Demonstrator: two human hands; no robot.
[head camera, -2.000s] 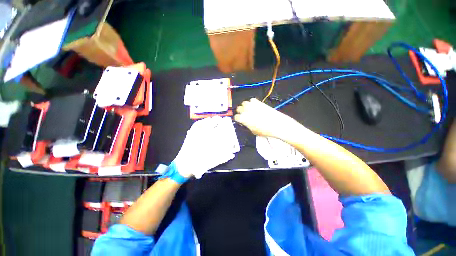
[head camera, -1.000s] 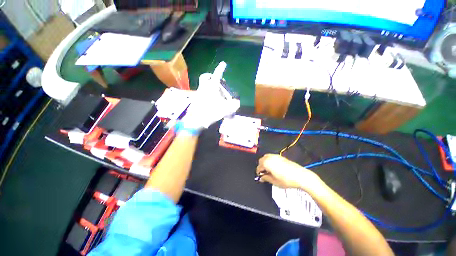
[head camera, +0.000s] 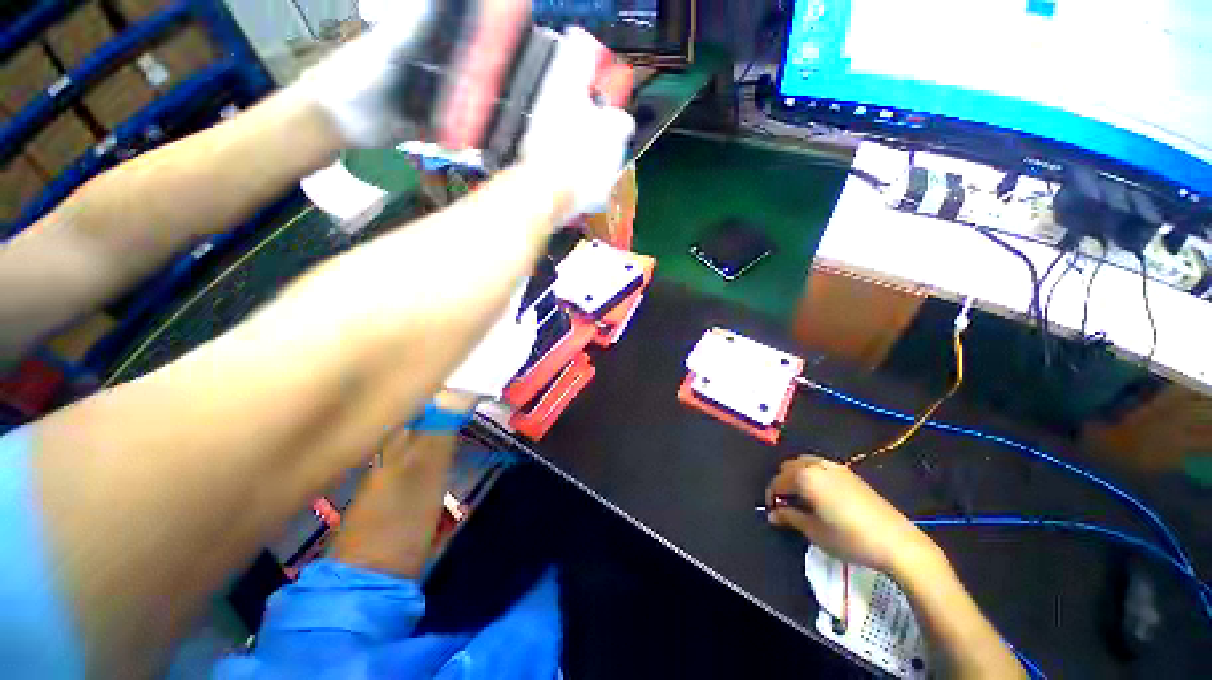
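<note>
My right hand (head camera: 837, 511), bare, is closed on a small dark cable end whose tip shows at its fingertips, above the black mat. A white perforated unit (head camera: 871, 618) lies partly under my right forearm. Left of that hand, a white-faced unit (head camera: 747, 375) sits on a red tray (head camera: 731, 415) with a blue cable (head camera: 917, 415) at its right side. My left hand (head camera: 495, 356), white-gloved with a blue wrist strap, is at the near side of the red-tray stack (head camera: 552, 399). Another person's arm partly covers it, and its fingers are unclear.
Another person's two arms reach in from the left; their white-gloved hands (head camera: 572, 140) hold blurred black-and-red units (head camera: 485, 80). A black unit (head camera: 730, 249) lies on the green surface. A white shelf (head camera: 917, 246) under the monitor (head camera: 984, 80), orange lead (head camera: 950, 385) and dark mouse (head camera: 1134, 604) are right.
The view has swung left. My left hand has come down from above the mat to the stack. Another person's arms have come in holding units. A black unit now shows on the green surface.
</note>
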